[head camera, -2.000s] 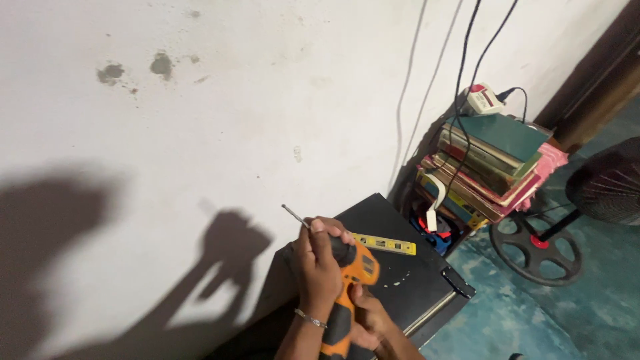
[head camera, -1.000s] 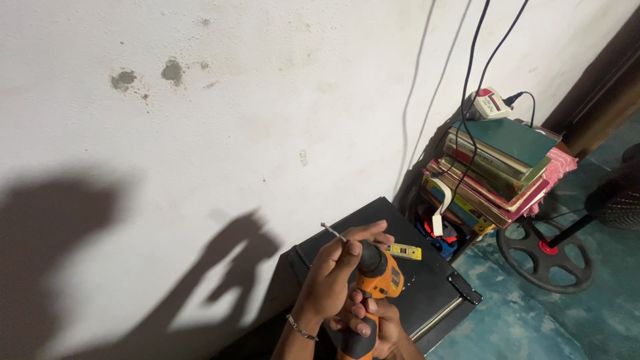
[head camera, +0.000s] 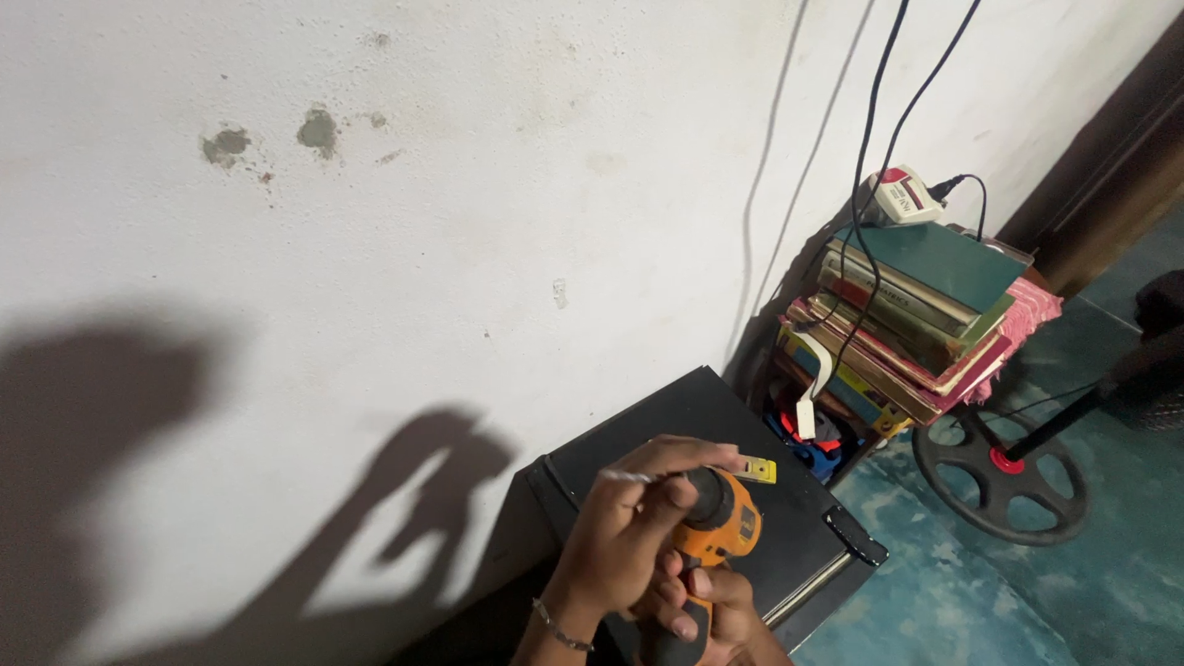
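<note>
An orange and black cordless drill [head camera: 717,527] is held in front of me over a black cabinet-like box. My left hand [head camera: 629,527], with a bracelet at the wrist, is around the drill's black chuck, its thumb and fingers on it. A thin metal bit [head camera: 627,475] shows between those fingers and points left toward the wall. My right hand [head camera: 717,597] is wrapped around the drill's grip below. Just behind the chuck, a yellow spirit level [head camera: 760,470] lies on the black top, mostly hidden by my left hand and the drill.
The black box [head camera: 666,416] stands against a white wall [head camera: 416,231] with grey patches. Right of it, stacked books [head camera: 934,268] carry a white and red device [head camera: 905,196]. Black cables [head camera: 869,139] hang in front. A fan's round base [head camera: 999,476] rests on the blue-green floor.
My left hand has closed further over the chuck and bit, which showed longer before. The hands and drill now cover more of the spirit level.
</note>
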